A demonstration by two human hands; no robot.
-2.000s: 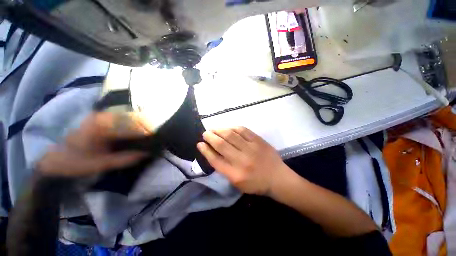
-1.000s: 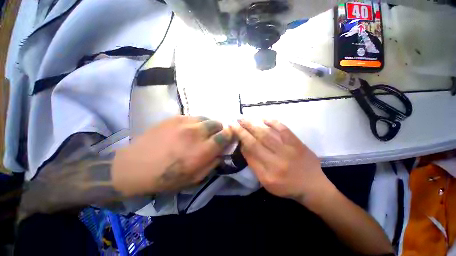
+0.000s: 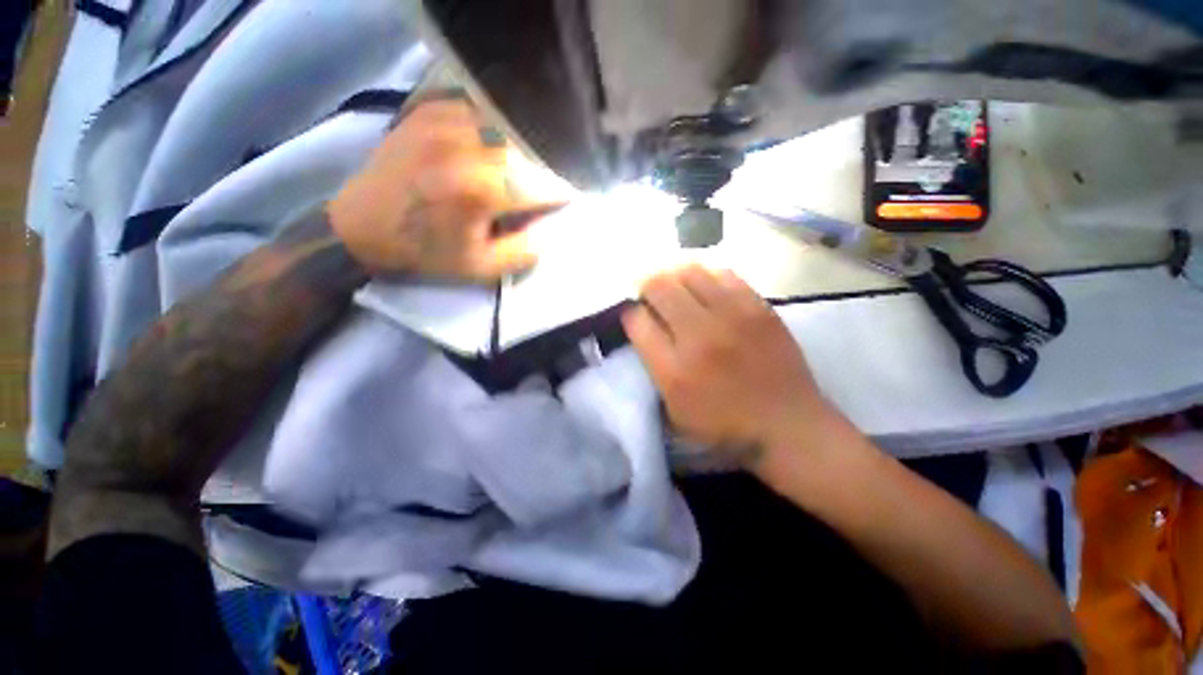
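A pale grey garment panel [image 3: 435, 435] lies bunched at the table's front edge and hangs over the lap. A black fabric strip [image 3: 561, 346] runs across it below the needle area. My left hand [image 3: 442, 198] is on the cloth left of the needle, thumb and fingers closed on the cloth's edge. My right hand [image 3: 719, 350] lies in front of the presser foot area [image 3: 699, 198], fingertips on the cloth at the right end of the black strip. Lamp glare hides the needle and the cloth under it.
Black-handled scissors [image 3: 983, 310] lie right of the needle, below a lit smartphone [image 3: 927, 165]. The machine head [image 3: 844, 53] spans the top. More pale cloth [image 3: 264, 145] spreads left. An orange garment [image 3: 1135, 554] is lower right, a blue basket [image 3: 310, 633] lower left.
My left hand has moved up and left, away from my right hand. The grey cloth is now bunched in front, and the black strip shows between the hands. The phone's picture has changed.
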